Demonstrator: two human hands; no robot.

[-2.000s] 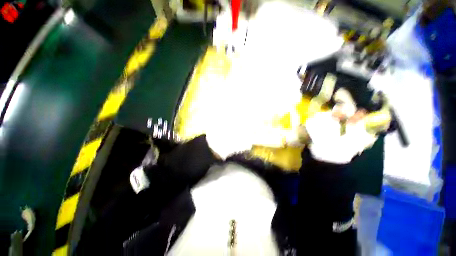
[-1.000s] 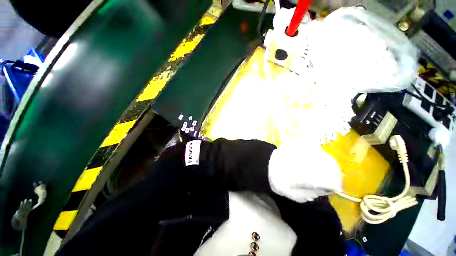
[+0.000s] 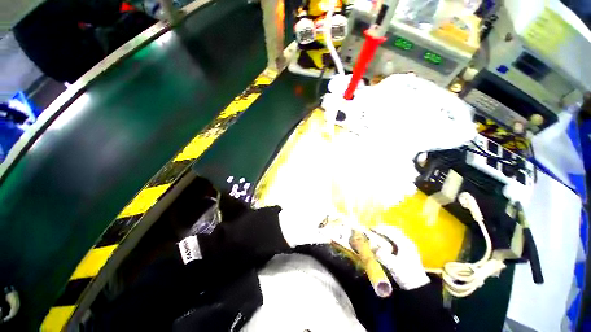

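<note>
My left hand (image 3: 306, 222), in a white glove, is over the near edge of the yellow mat; its fingers merge into the glare, and what it holds cannot be told. My right hand (image 3: 403, 259), also white-gloved, is just right of it, around a tan cylindrical tool (image 3: 371, 264) whose hollow-looking end points towards me. A looped cream cord (image 3: 465, 277) lies right of my right hand, with its plug (image 3: 469, 202) beyond on the dark block. A power strip cannot be made out in the glare.
A pale heap (image 3: 363, 155) and a clear bag (image 3: 421, 113) lie on the mat (image 3: 428, 224). A red probe (image 3: 364, 63) stands behind. Also there are a meter (image 3: 415, 52), a multi-outlet strip (image 3: 502, 162) and a black handle (image 3: 533, 256). The green conveyor (image 3: 129, 117) runs left.
My right hand and the tan tool now show beside my left hand; neither was visible one second ago. My left hand appears further left. The view has shifted, showing more of the instruments.
</note>
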